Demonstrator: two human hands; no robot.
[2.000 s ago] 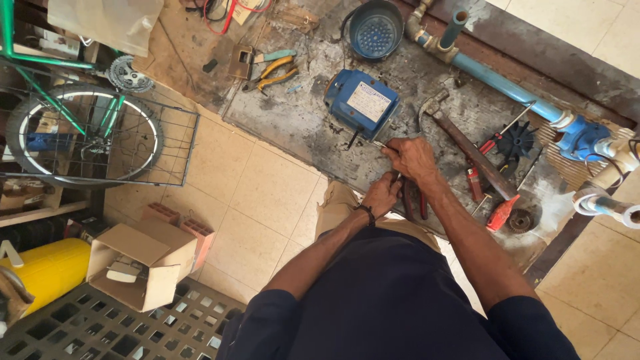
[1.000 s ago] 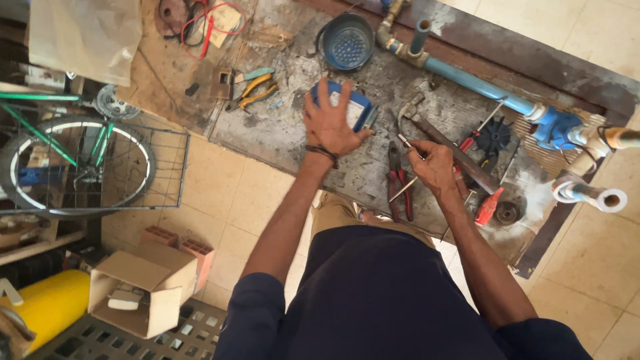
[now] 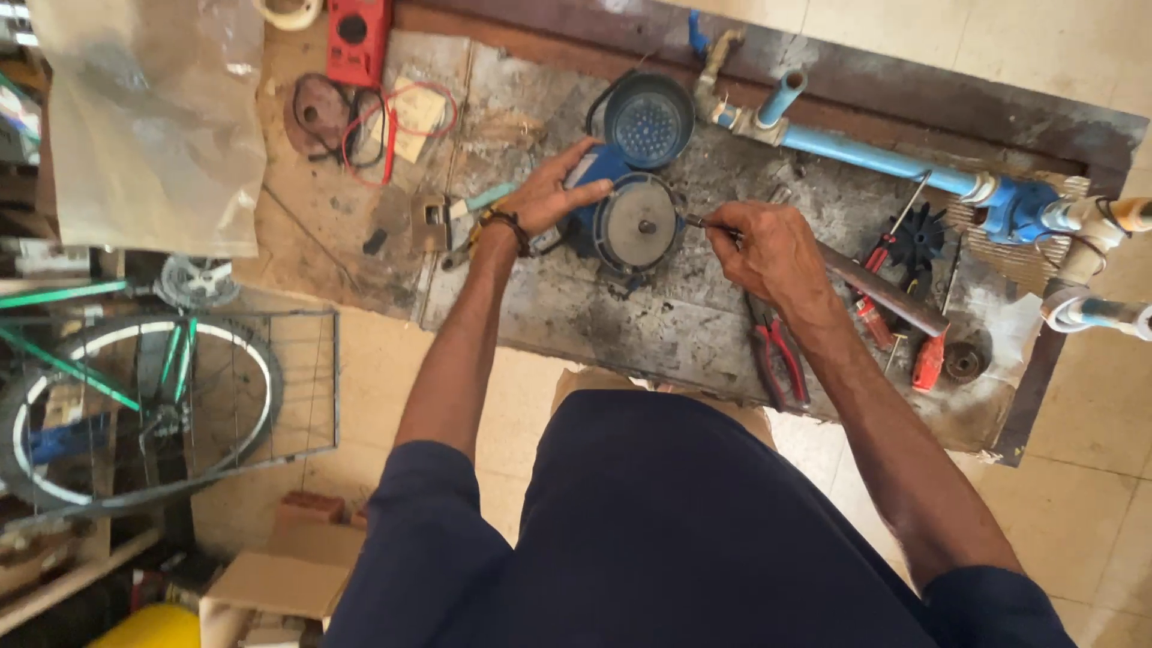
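Observation:
My left hand grips the blue housing of an electric motor, whose round grey end face with a central shaft is turned toward me. In my right hand is a slim metal tool, its tip by the motor's right rim; its exact kind is hidden by my fingers. Behind the motor stands a round dark bowl. Right of my right hand lie a hammer, red-handled pliers, a black fan impeller and a red-handled screwdriver.
Blue pipework with a valve runs along the bench's back right. A red multimeter with leads lies at the back left. Plastic sheeting hangs at the left, above a bicycle wheel. A cardboard box sits on the floor.
The motor has been turned so its round end face shows. My left hand has shifted from its top to its left side. My right hand has brought the metal tool to its rim.

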